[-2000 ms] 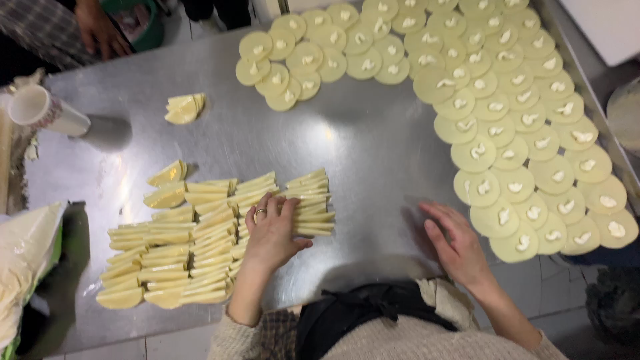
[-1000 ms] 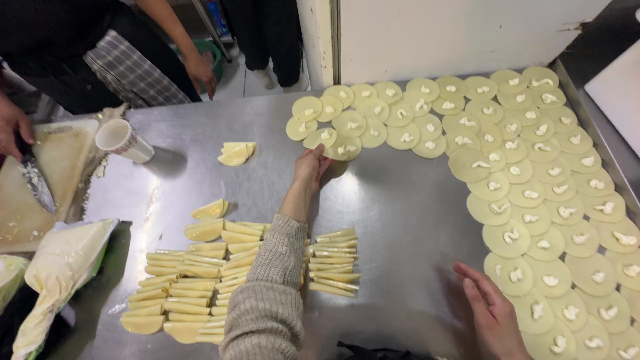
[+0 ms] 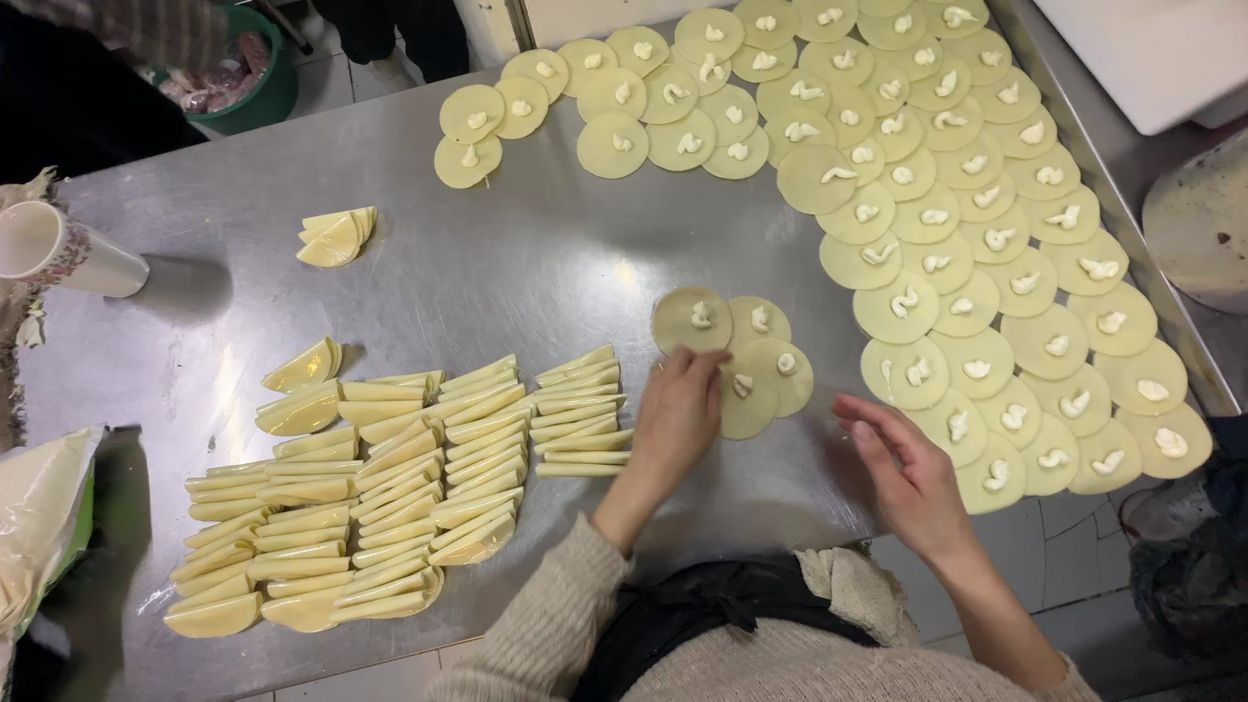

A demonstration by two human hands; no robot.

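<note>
On a metal worktable [image 3: 546, 244], my left hand [image 3: 678, 414] rests at the left edge of a small cluster of round dough wrappers [image 3: 785, 375] topped with white filling; whether its fingers pinch a wrapper is unclear. My right hand [image 3: 902, 473] is just right of that cluster, fingers apart and holding nothing. Beyond it, overlapping rounds with white dabs [image 3: 1058, 341] cover the table's right side and run along the far edge. Left of my left hand lie several rows of folded half-moon wrappers [image 3: 400, 487]. A small folded stack [image 3: 336, 236] lies apart, farther back.
A patterned cup [image 3: 97, 258] stands at the left edge, above a plastic bag of pale contents [image 3: 39, 526]. A green bucket [image 3: 258, 97] is on the floor by another person's dark-clothed legs. A white tray [image 3: 1160, 58] and a round container [image 3: 1204, 224] are at the right.
My left hand has come back from the rounds at the far edge to the near middle of the table. A cluster of rounds now lies there, where bare metal showed before.
</note>
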